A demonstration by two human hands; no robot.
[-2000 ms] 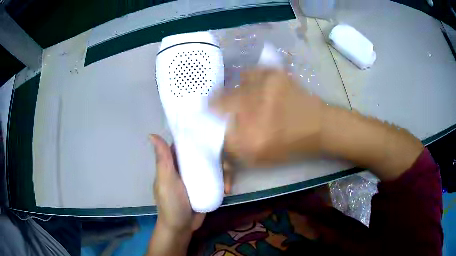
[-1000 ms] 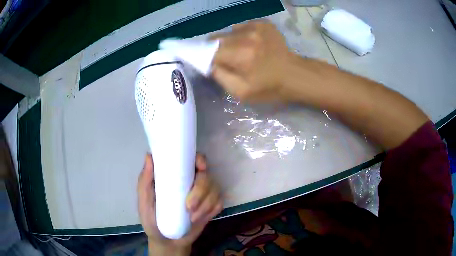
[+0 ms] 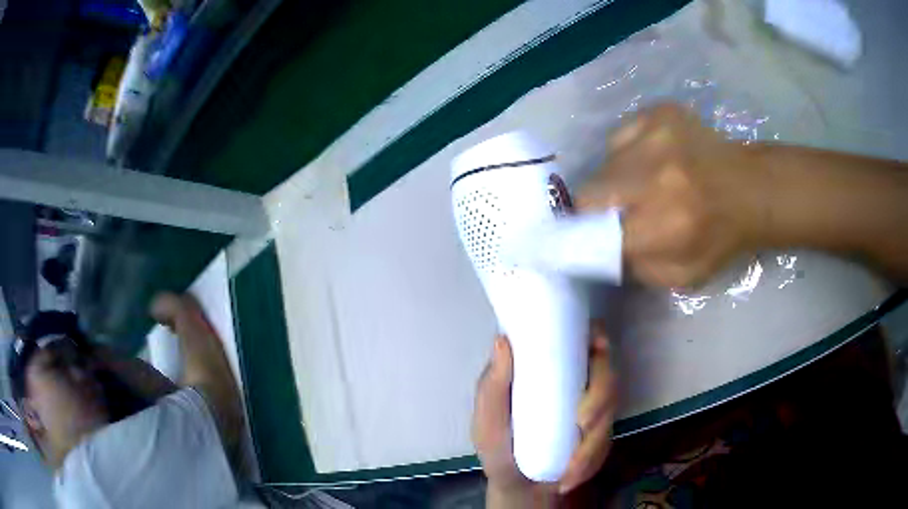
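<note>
The white handset (image 3: 543, 328) stands out over the bench with its wide head up and its rounded handle down. Its vent grille of small dark holes and part of a dark side vent show, below a thin dark seam line. My left hand (image 3: 592, 423) holds the handle from below, fingers around both sides. My right hand (image 3: 672, 199), blurred, grips a white wiping cloth (image 3: 587, 247) whose end lies against the handset just below the head.
Crinkled clear film (image 3: 742, 283) lies on the pale bench (image 3: 368, 348), partly under my right arm. A white block (image 3: 816, 28) is at the top right. A dark green belt (image 3: 329, 80) runs beyond the bench. Another person in a white shirt (image 3: 149, 452) is at the left.
The view has swung left, so the other person now shows. The handset has turned from its grille side to show its side. The cloth has moved from the head's top down to just below it.
</note>
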